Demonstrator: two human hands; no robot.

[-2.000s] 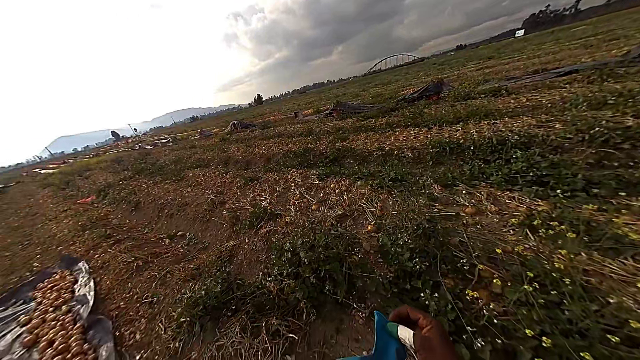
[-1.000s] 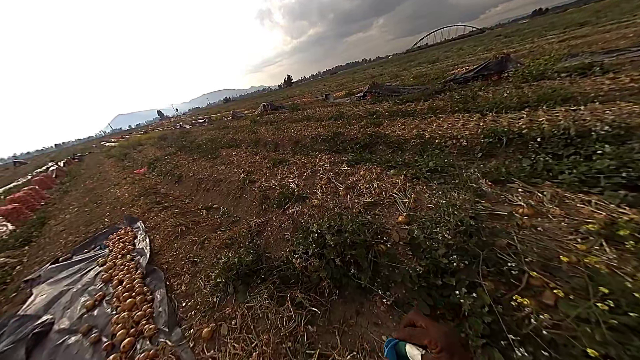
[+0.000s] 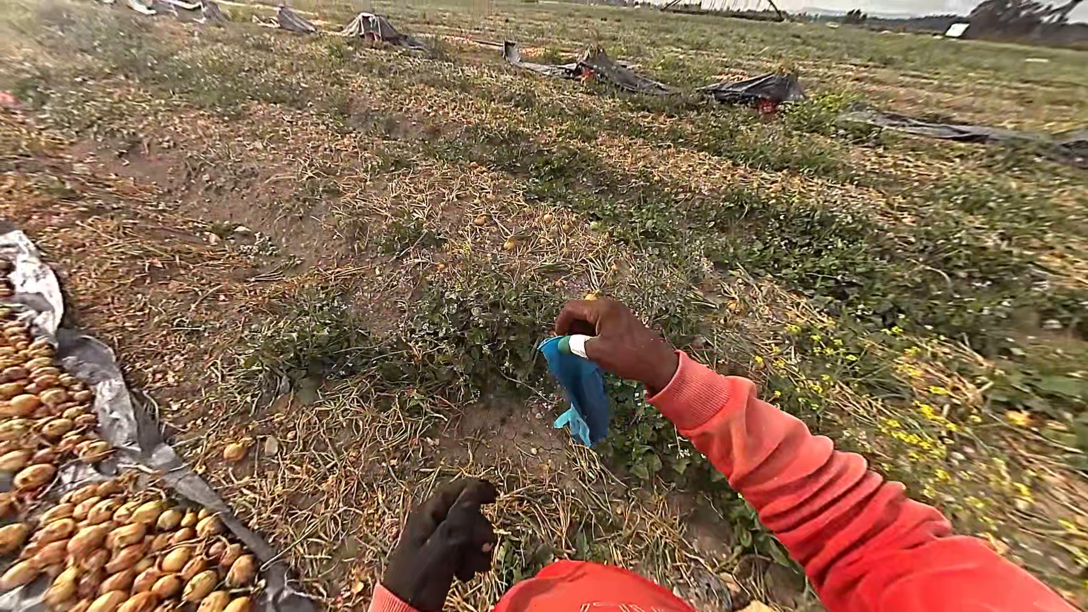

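Note:
My right hand (image 3: 616,340), bare and coming from a red sleeve, pinches a blue cloth (image 3: 580,393) that hangs down over the weeds. A white and green band or wrap shows at the thumb. Lower and to the left is my left hand (image 3: 444,540) in a dark glove, its fingers curled, with nothing seen in it; the inside of the palm is hidden. Many onions (image 3: 136,548) lie heaped on a grey plastic sheet (image 3: 102,391) at the left, well away from the cloth.
Dry onion stalks, soil and green weeds (image 3: 816,246) cover the ground. A loose onion (image 3: 235,451) lies beside the sheet. Farther off, dark sheets (image 3: 752,88) cover heaps with red showing beneath. Yellow-flowered weeds (image 3: 918,425) grow at the right.
The view has tilted down. My gloved left hand has come into view, and more of my right arm and of the blue cloth, still held, now shows.

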